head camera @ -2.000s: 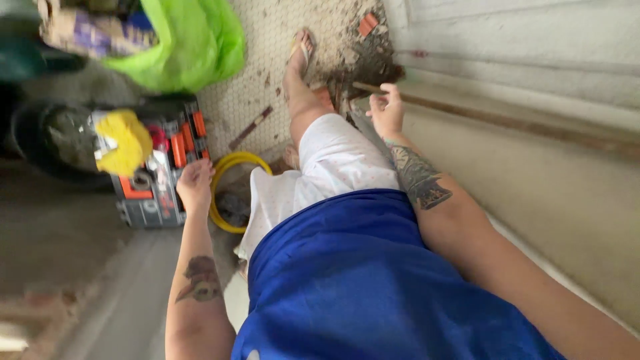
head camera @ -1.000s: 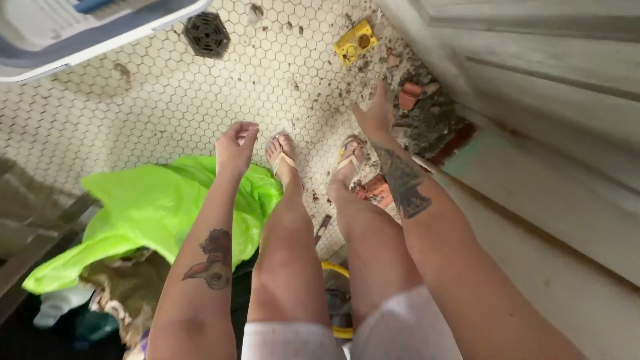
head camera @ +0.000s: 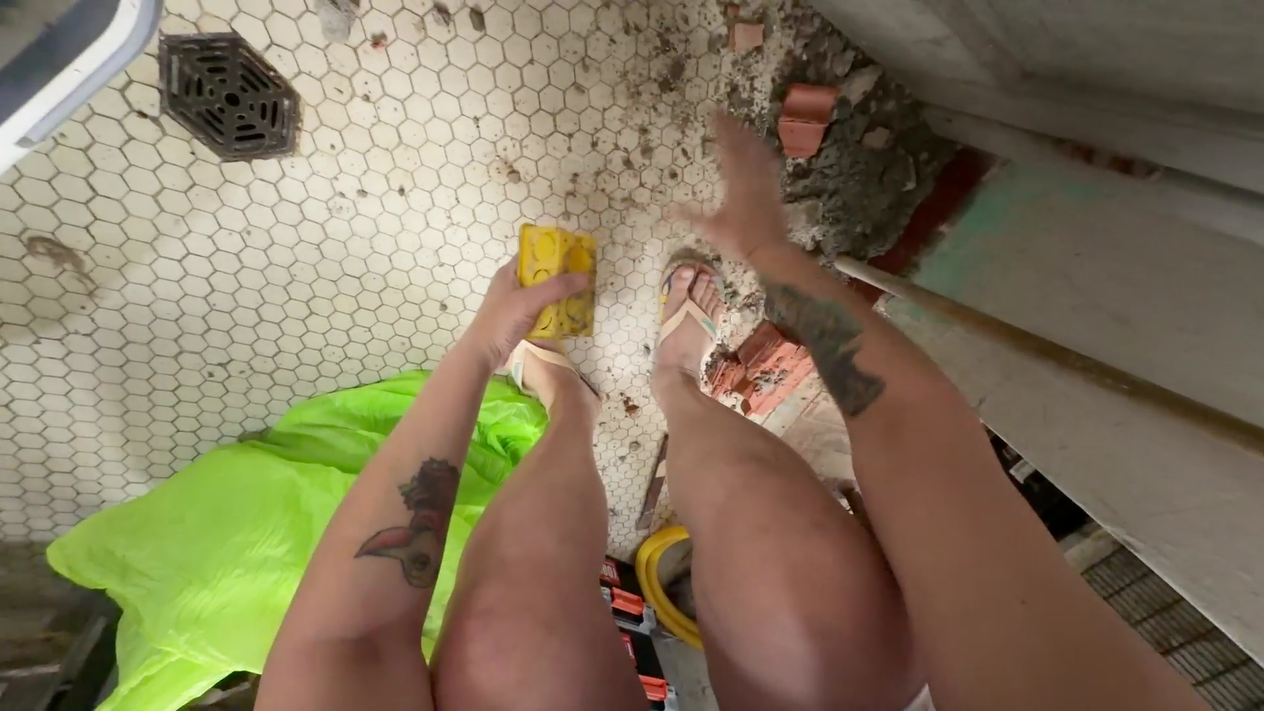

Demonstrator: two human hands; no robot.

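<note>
My left hand (head camera: pixel 528 306) grips a yellow plastic electrical box (head camera: pixel 560 281) by its side, thumb across its face, just above my left foot. With fingers spread and nothing in it, my right hand (head camera: pixel 746 193) is blurred over the tiles. Near its fingertips a broken piece of red clay brick (head camera: pixel 807 118) lies on a heap of grey rubble (head camera: pixel 879 178). More broken red brick (head camera: pixel 765 370) lies beside my right foot, below the right hand.
A black hexagonal floor drain (head camera: pixel 229 97) is at the upper left, near a pale bin's rim (head camera: pixel 94 84). A bright green plastic bag (head camera: pixel 227 553) lies at lower left. A coil of yellow hose (head camera: pixel 660 592) and orange-latched cases (head camera: pixel 632 632) are between my legs. A long pole (head camera: pixel 1066 351) runs along the right.
The yellow box lay on the floor near the rubble one second ago; now my left hand holds it. My right hand has stayed spread near the rubble.
</note>
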